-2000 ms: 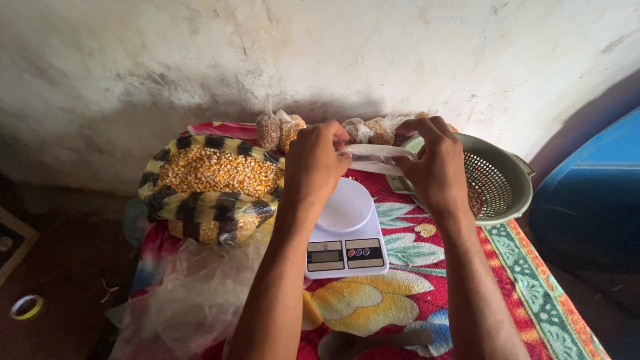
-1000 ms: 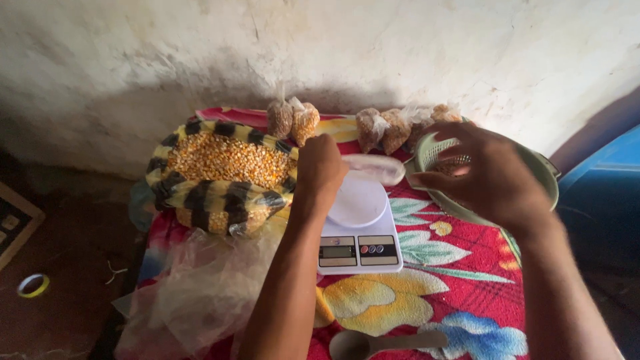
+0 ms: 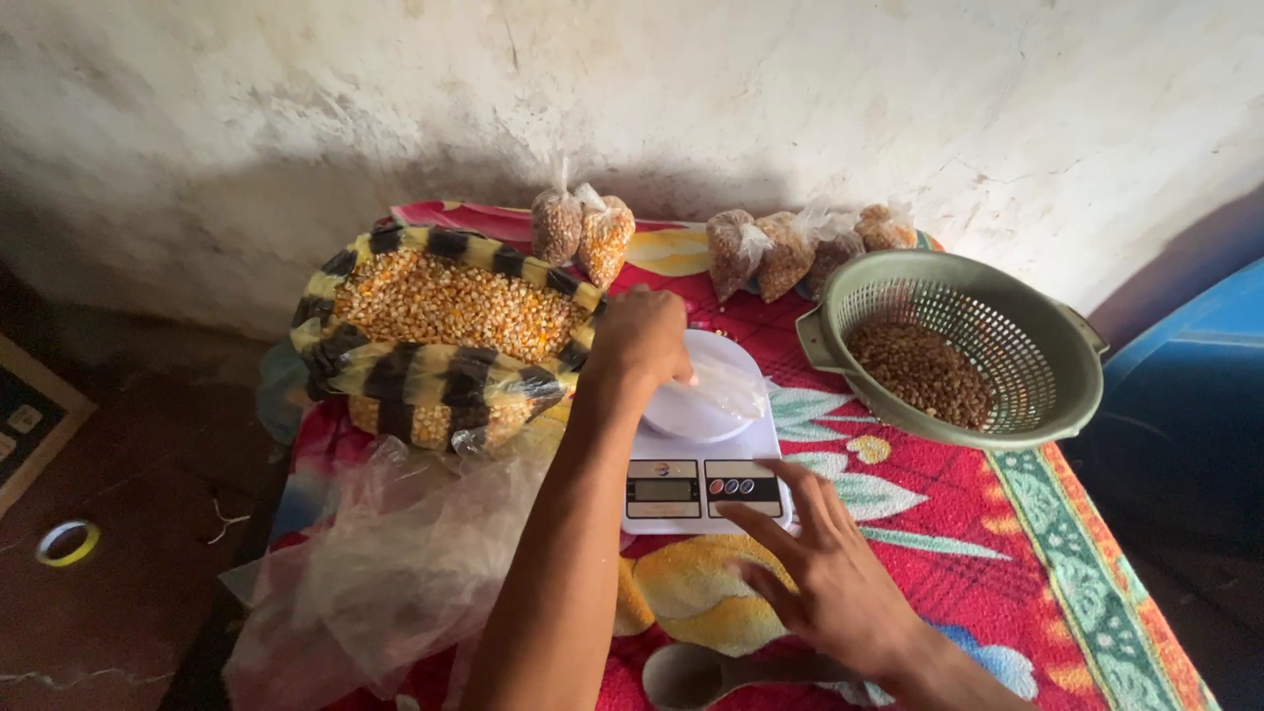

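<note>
My left hand (image 3: 642, 341) pinches a clear plastic bag (image 3: 729, 390) over the round plate of a white digital kitchen scale (image 3: 709, 494). Fingers spread, my right hand (image 3: 825, 558) hovers by the scale's buttons and holds nothing; whether a fingertip touches them cannot be told. Left of the scale, corn kernels (image 3: 454, 306) fill a container lined with a black-and-yellow striped plastic bag (image 3: 420, 370). Loose clear plastic bags (image 3: 395, 563) lie in front of it. A spoon (image 3: 686, 676) rests below my right hand, its handle partly hidden.
A green colander (image 3: 1081, 395) with brown kernels or pellets (image 3: 918, 370) stands right on the floral cloth (image 3: 918, 494). Tied bags of grain (image 3: 604, 237) and several more (image 3: 785, 252) line the wall side. A blue plastic tub (image 3: 1200, 365) stands right; a tape roll (image 3: 67, 543) lies lower left.
The plastic bag, earlier stretched between both hands, is now held by my left hand alone over the scale plate. My right hand has come down from near the colander to the scale's buttons.
</note>
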